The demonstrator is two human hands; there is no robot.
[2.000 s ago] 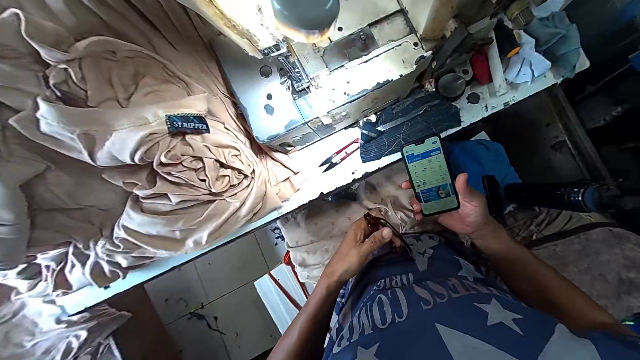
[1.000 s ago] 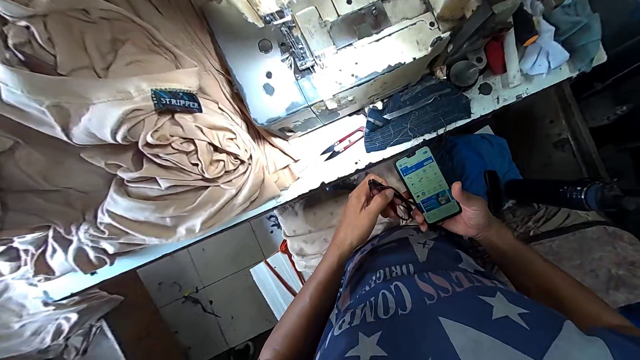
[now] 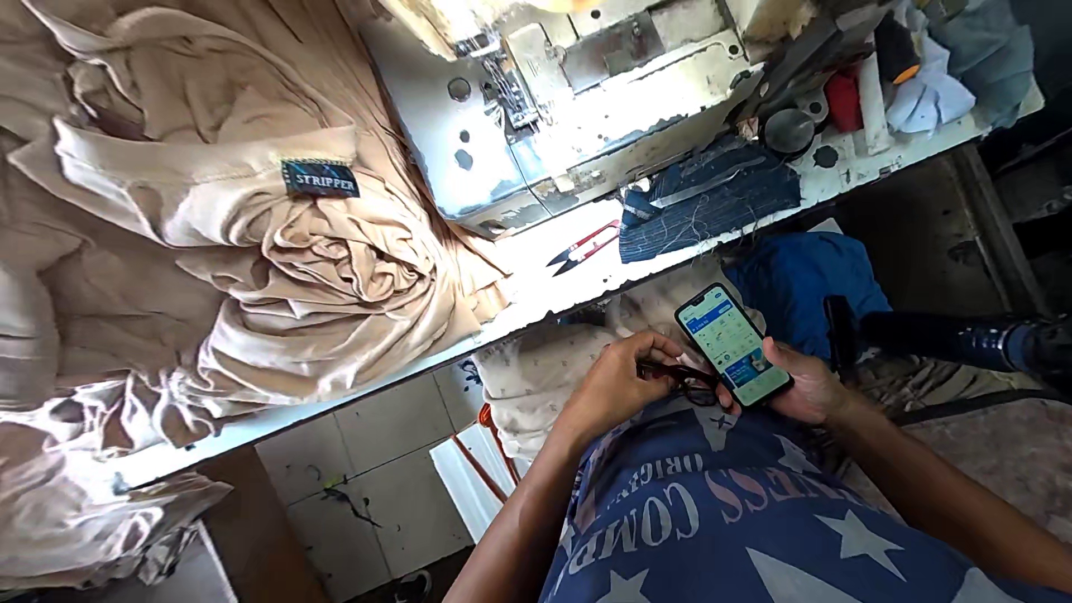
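Observation:
My left hand (image 3: 624, 377) is closed on a pair of dark-framed eyeglasses (image 3: 697, 387), held over my lap. Beside it, my right hand (image 3: 806, 387) holds a smartphone (image 3: 730, 347) upright with its lit screen facing me; the left fingertips lie close to the phone's lower left side. Beyond both hands, red-handled thread snips (image 3: 584, 249) lie on the white table edge, their tips pointing left. A folded piece of dark striped fabric (image 3: 712, 201) lies against the handle end of the snips.
A sewing machine (image 3: 578, 109) stands on the table (image 3: 335, 406). Beige garments (image 3: 251, 226) are heaped at left and hang over the edge. Cloth scraps (image 3: 930, 88) lie at the far right. Below are blue cloth (image 3: 825, 285), a black tubular stand (image 3: 946, 335) and a white bag with red cords (image 3: 477, 469).
The glasses in my left hand, mostly hidden two seconds ago, now show beside the phone. The left hand has come closer to the phone, which stays in my right hand.

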